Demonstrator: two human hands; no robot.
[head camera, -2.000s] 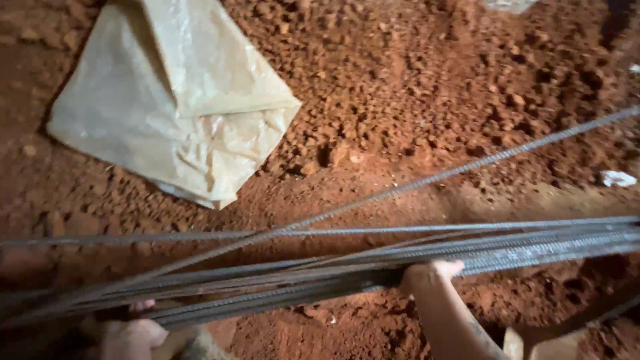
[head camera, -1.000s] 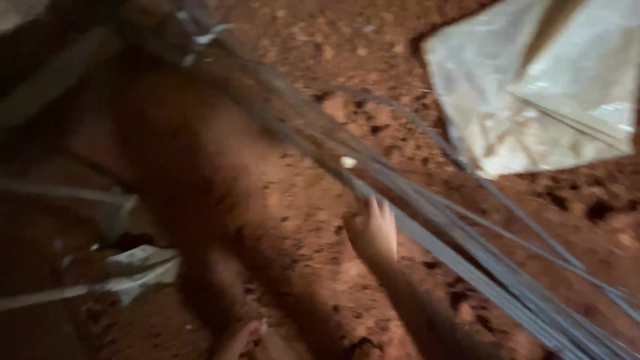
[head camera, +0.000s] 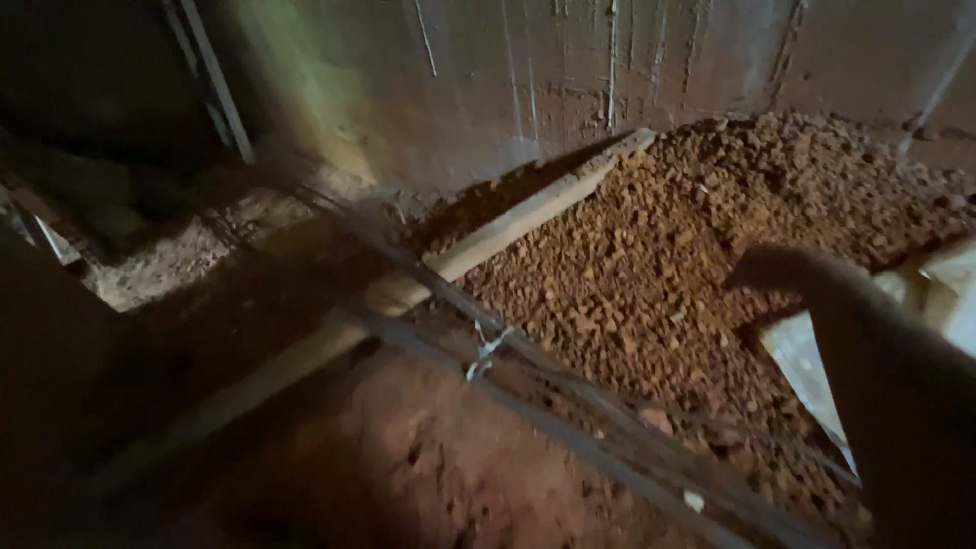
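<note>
My right hand (head camera: 774, 267) is a dark, blurred shape at the right, raised over the red soil, with the forearm coming up from the lower right corner. I see nothing in it, but its fingers are not clear. Long steel reinforcing bars (head camera: 564, 431) run diagonally from the upper left to the lower right, to the left of that forearm. A pale tie (head camera: 488, 351) spans two strands of the bars near the middle. My left hand is out of view.
A wooden beam (head camera: 526, 217) lies under the bars, crossing them. Crumbly red soil (head camera: 656, 282) is heaped against a stained wall (head camera: 579, 76). A pale plastic sheet (head camera: 801, 366) lies at the right, partly behind my forearm. Narrow upright lengths (head camera: 217, 84) stand at the upper left.
Both hands were at the bars two seconds ago; my right hand has come off them and my left has left the view. The view has swung strongly towards the wall.
</note>
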